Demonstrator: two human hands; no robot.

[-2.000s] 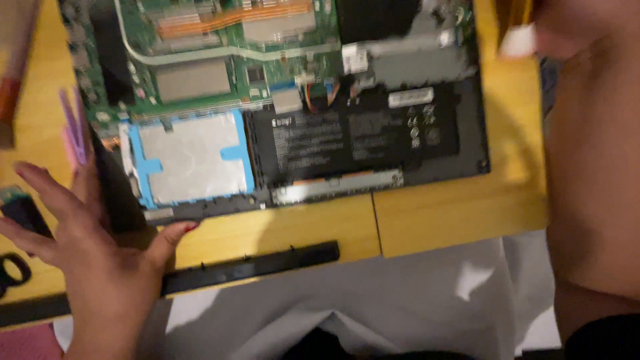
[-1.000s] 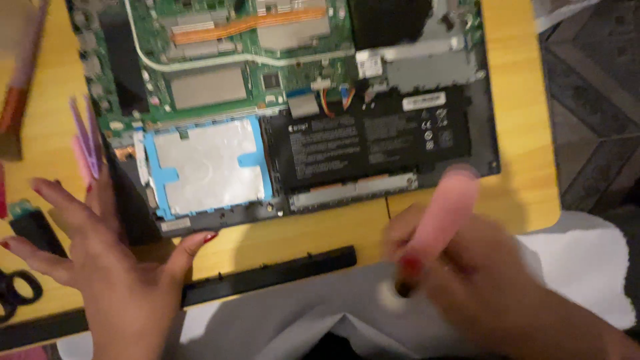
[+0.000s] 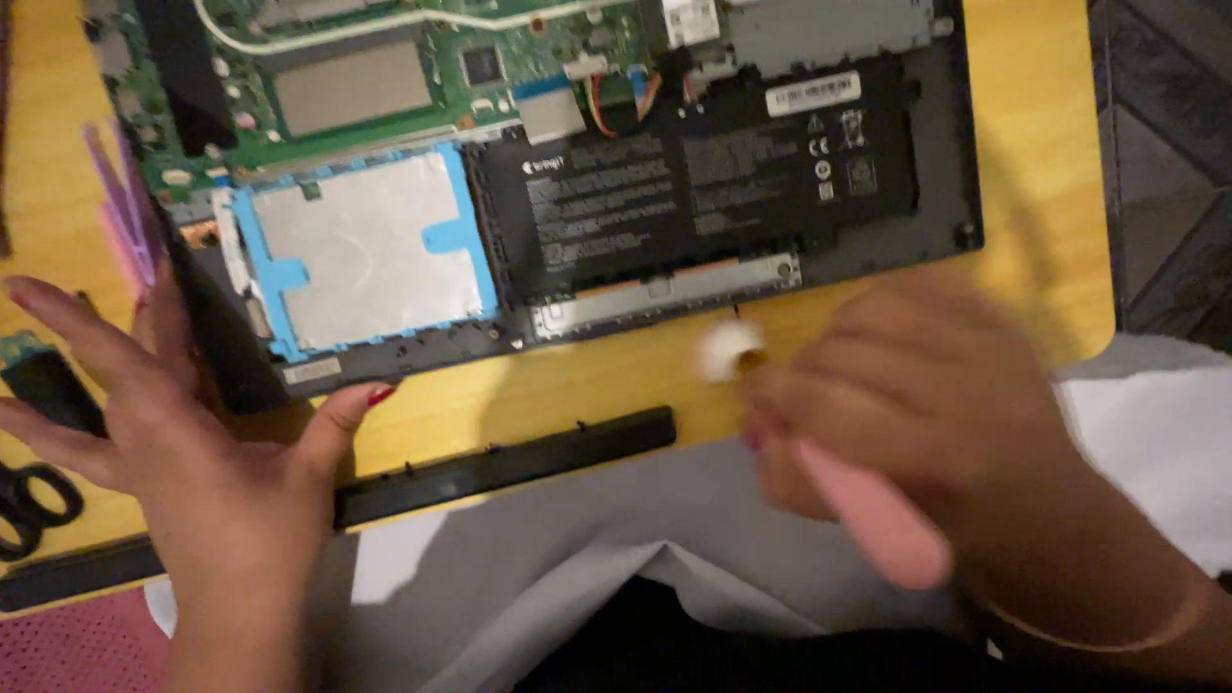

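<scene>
An opened laptop base lies on the wooden table, showing its green circuit board (image 3: 452, 96), a black battery pack (image 3: 712, 183) and a silver plate with blue edging (image 3: 371, 250). My left hand (image 3: 212, 443) is spread at the base's lower left corner, thumb by its front edge, holding nothing that I can see. My right hand (image 3: 905, 404), blurred, grips a brush with a pink handle (image 3: 876, 520); its pale bristles (image 3: 730, 348) are over the table just below the base's front edge.
A long black plastic strip (image 3: 510, 467) lies along the near table edge. Black scissors (image 3: 43, 500), a small black part with a green end (image 3: 53, 385) and purple tweezers (image 3: 125, 207) are at the left. Grey and white cloth (image 3: 577, 568) hangs below the table edge.
My right hand came from the upper right down to the table's near edge, and the brush handle has swung from pointing up to pointing down. My left hand stays at the laptop's corner.
</scene>
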